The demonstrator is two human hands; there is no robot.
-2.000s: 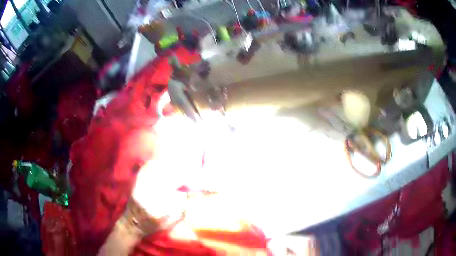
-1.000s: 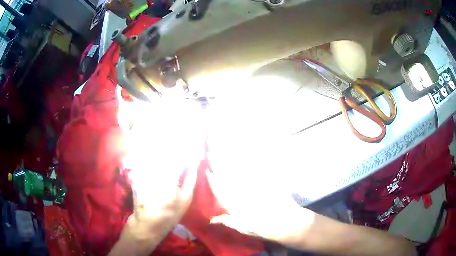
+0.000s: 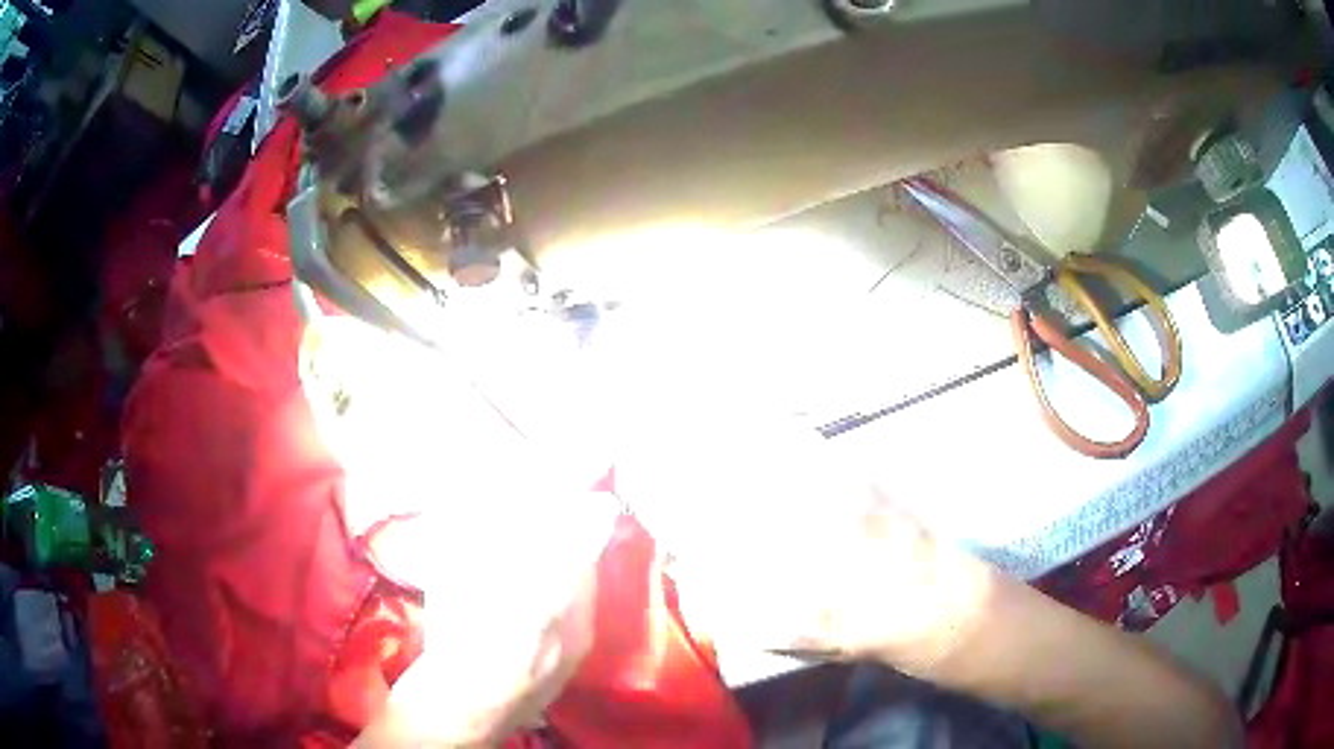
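Red fabric (image 3: 234, 483) lies bunched left of the needle area and hangs over the front edge between my hands. The cream sewing machine head (image 3: 702, 132) crosses the top. Its presser foot and needle are lost in lamp glare. My left hand (image 3: 512, 615) is at the lower centre on the red fabric, overexposed, its fingertips washed out. My right hand (image 3: 790, 563) is to its right, also overexposed, its forearm coming from the lower right. A thin dark item shows below the right hand; I cannot tell what it is. The glare hides what the fingers grip.
Scissors (image 3: 1090, 337) with orange-brown handles lie under the arm at right on the white machine bed (image 3: 951, 454). The control panel (image 3: 1309, 300) is at the right corner. A green bottle (image 3: 51, 524) is at far left. More red fabric (image 3: 1236, 505) hangs at lower right.
Over two seconds the view has shifted closer to the machine and my right forearm has come into view. In the last second, my right hand has moved slightly; the thin dark item now shows beneath it.
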